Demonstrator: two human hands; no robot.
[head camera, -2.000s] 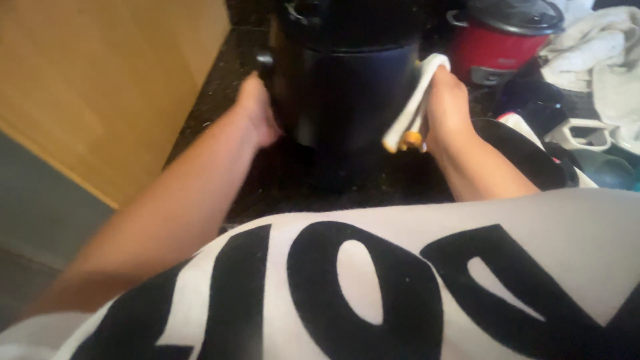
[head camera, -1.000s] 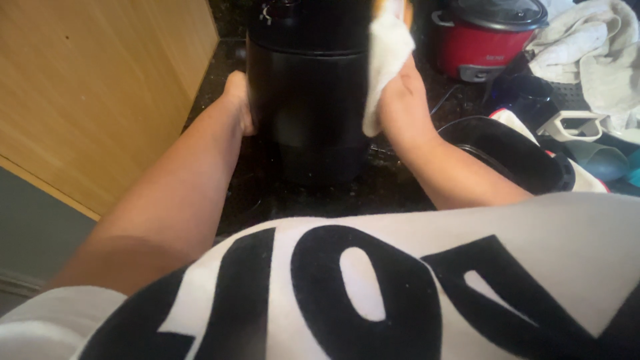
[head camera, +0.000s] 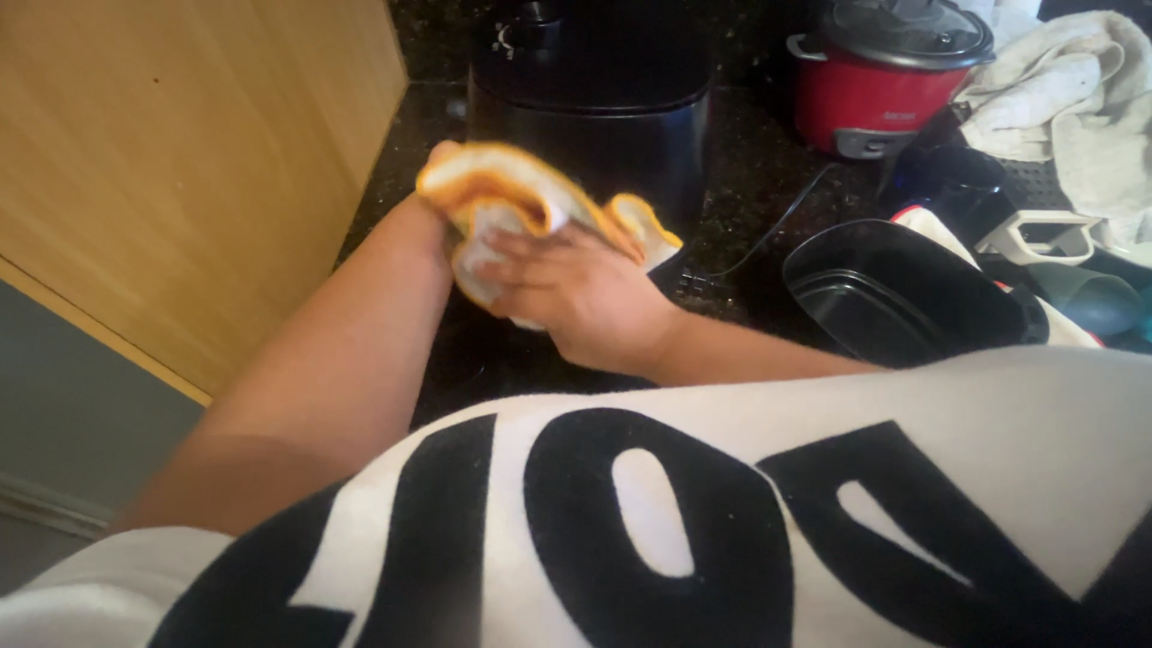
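Note:
A black kitchen appliance with a dial on top, perhaps an air fryer (head camera: 594, 81), stands on the dark speckled counter. In front of it is a white cloth with an orange edge (head camera: 513, 180), bunched and slightly blurred. My right hand (head camera: 603, 301) presses on the cloth with its fingers spread over the lower part. My left hand (head camera: 441, 166) is mostly hidden behind the cloth at the appliance's left front, so its grip does not show.
A red rice cooker with a glass lid (head camera: 877, 90) stands at the back right. Nearer are a black basket or tray (head camera: 909, 288), a white plastic part (head camera: 1039, 236) and a crumpled pale towel (head camera: 1102, 108). A cable (head camera: 787, 216) crosses the counter. A wooden panel (head camera: 180, 135) borders the left.
My right hand has moved with the cloth from the appliance's right side to its front left. My left hand was at the appliance's left side and is now largely covered by the cloth.

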